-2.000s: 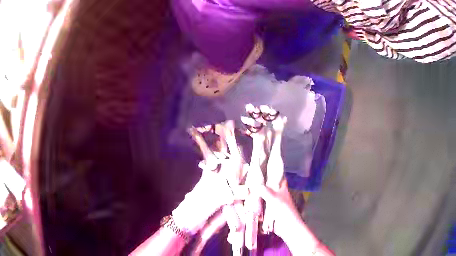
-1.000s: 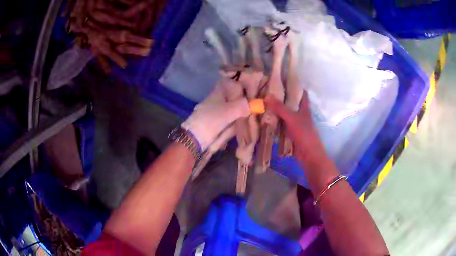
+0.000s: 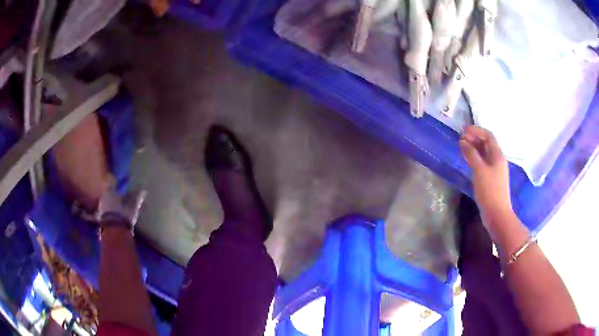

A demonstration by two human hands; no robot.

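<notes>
Several pale limb-shaped parts lie on a pale liner in a blue crate at the upper right, their grooved ends towards me. My right hand is bare, with curled fingers over the crate's near side, just below the parts. A thin dark line shows above its fingertips; I cannot tell whether it is held. My left hand, in a white glove, is at the far left beside a brown surface inside a blue container. It is blurred, with fingers apart and no part seen in it.
A blue stool stands at the bottom centre. My legs and a dark shoe are over the grey floor. A curved grey rail crosses the left side. Brownish pieces lie in a container at the lower left.
The parts have left my hands and lie in the crate. My left hand has moved far left, my right hand to the right. The view has shifted towards the floor and my legs.
</notes>
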